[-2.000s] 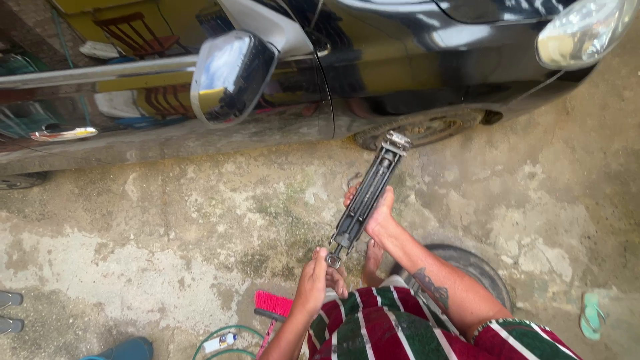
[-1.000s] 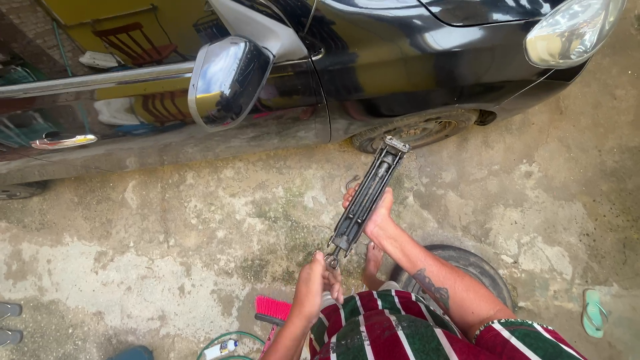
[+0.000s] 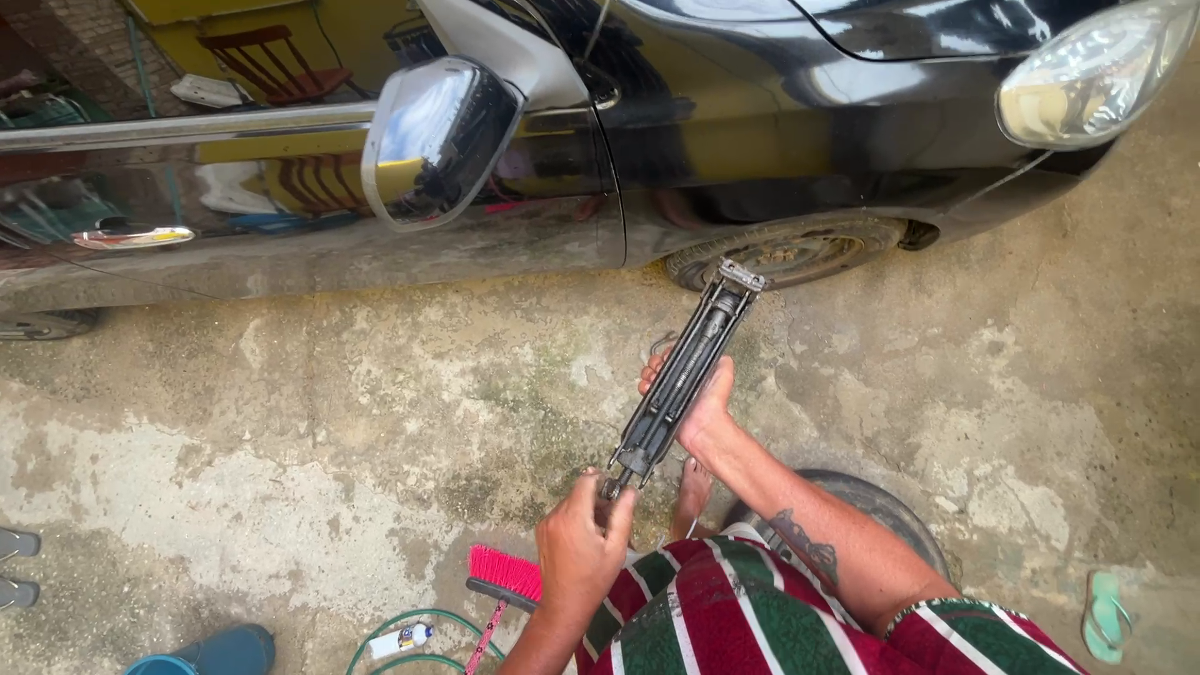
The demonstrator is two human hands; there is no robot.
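Observation:
A folded scissor jack (image 3: 686,375), dark metal with a screw along its middle, is held at a tilt above the concrete floor. My right hand (image 3: 703,403) grips its body from beneath, with fingertips showing on the far side. Thumb and fingers of my left hand (image 3: 589,525) pinch the screw's end fitting (image 3: 614,486) at the near end. The jack's flat metal head (image 3: 742,275) points toward the front wheel (image 3: 797,251) of a black car (image 3: 750,141) and overlaps the tyre in view.
A loose wheel (image 3: 862,511) lies beside my right forearm. Around my feet are a red-bristled broom (image 3: 504,574), a green hose (image 3: 412,614), a white bottle (image 3: 401,640), a blue bucket (image 3: 211,653) and a green flip-flop (image 3: 1106,619). The car's side mirror (image 3: 441,141) juts out.

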